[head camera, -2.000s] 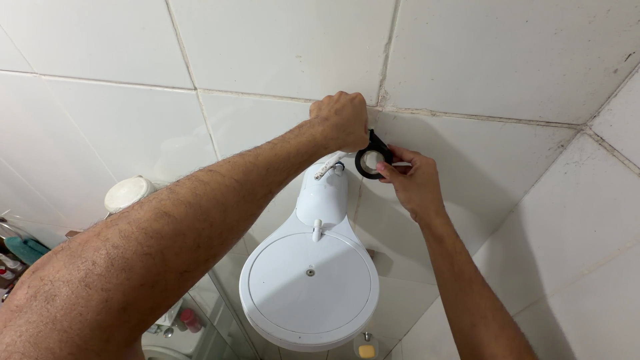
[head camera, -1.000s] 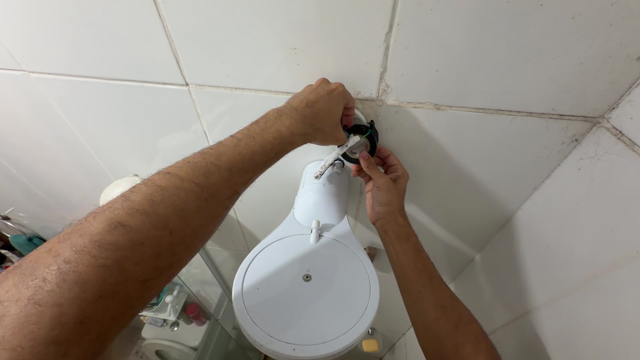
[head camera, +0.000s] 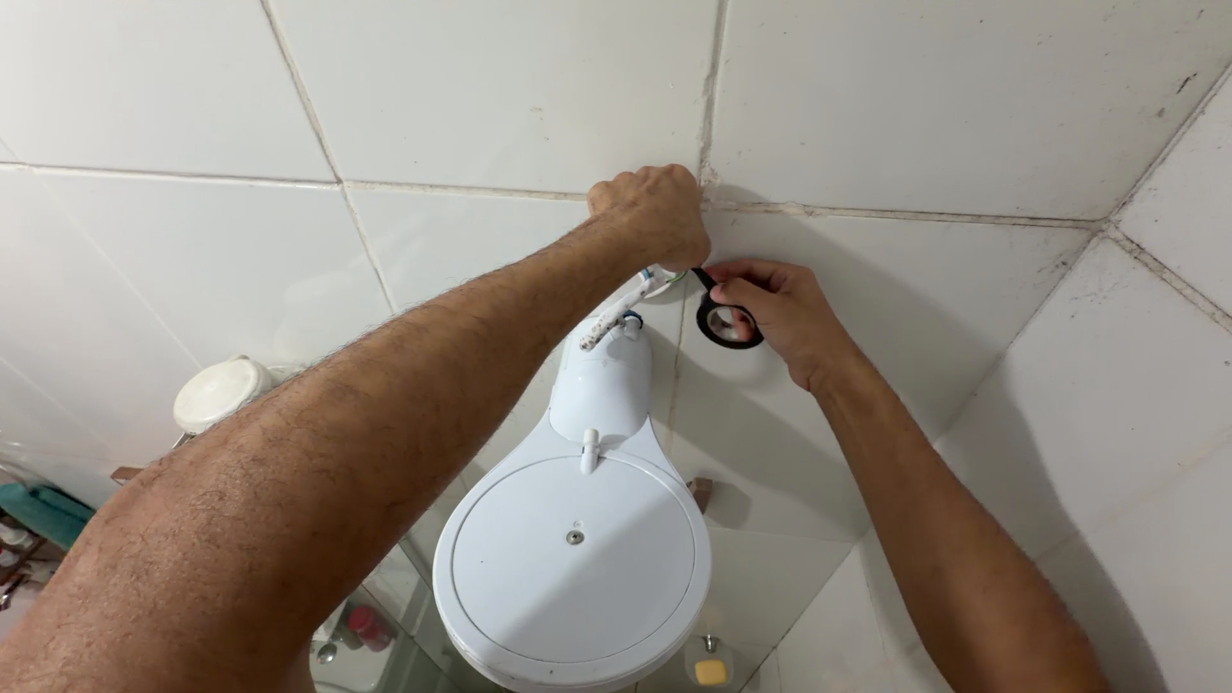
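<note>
A white electric shower head (head camera: 577, 558) hangs below a tiled wall, its broad round top facing me. Behind its neck, my left hand (head camera: 654, 212) is closed at the wall, above a white pipe and some wires (head camera: 681, 276); its fingertips and what they grip are hidden. My right hand (head camera: 780, 313) holds a roll of black electrical tape (head camera: 729, 325) on the right. A short strip of tape runs up from the roll toward my left hand. A white, speckled tube end (head camera: 604, 327) sticks out near the neck.
White wall tiles (head camera: 962, 106) meet a side wall at the right. Low on the left are a round white container (head camera: 221, 393), a teal cloth (head camera: 48, 515), and a glass panel edge with a pink-topped item (head camera: 366, 626) beyond. A yellow soap bar (head camera: 710, 671) lies in a holder below.
The tape roll, near the pipe behind the shower neck a second ago, is now farther right in my right hand, with a strip stretched toward my left hand.
</note>
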